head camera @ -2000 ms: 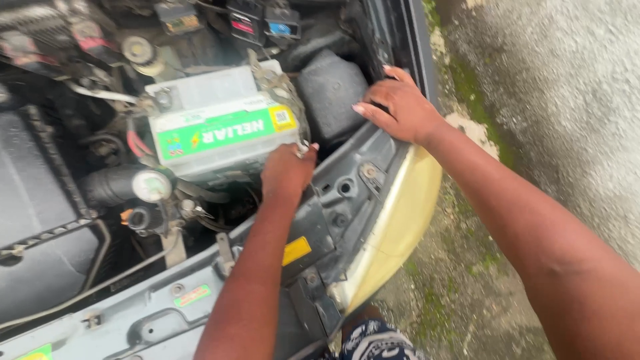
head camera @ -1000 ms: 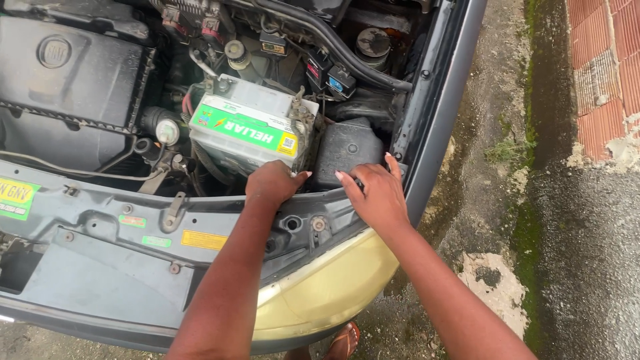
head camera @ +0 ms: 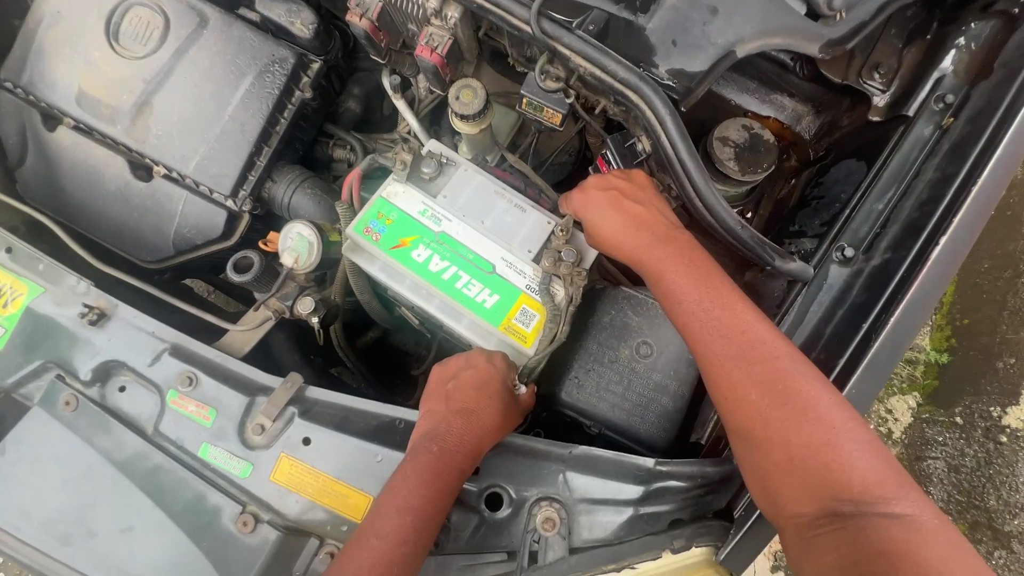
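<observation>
A Heliar car battery [head camera: 448,264] sits in the engine bay, a cable clamp [head camera: 564,260] on its right-hand terminal. My left hand [head camera: 472,400] is curled at the battery's front right corner, low beside the cables; a small shiny bit shows at its fingers, and what they grip is hidden. My right hand [head camera: 620,212] is bent over the battery's back right corner, its fingertips by the terminal clamp; whether it holds anything cannot be made out. A black plastic box cover [head camera: 628,368] lies right of the battery, between my arms.
The black Fiat engine cover [head camera: 152,104] fills the upper left. A capped reservoir [head camera: 470,112] and a thick black hose [head camera: 680,152] lie behind the battery. The front body panel [head camera: 384,448] runs below, and the fender edge [head camera: 904,296] borders the right.
My right hand has moved from the fender side of the black box cover to the battery's back right corner. My left hand stays near the front right corner. The view is closer.
</observation>
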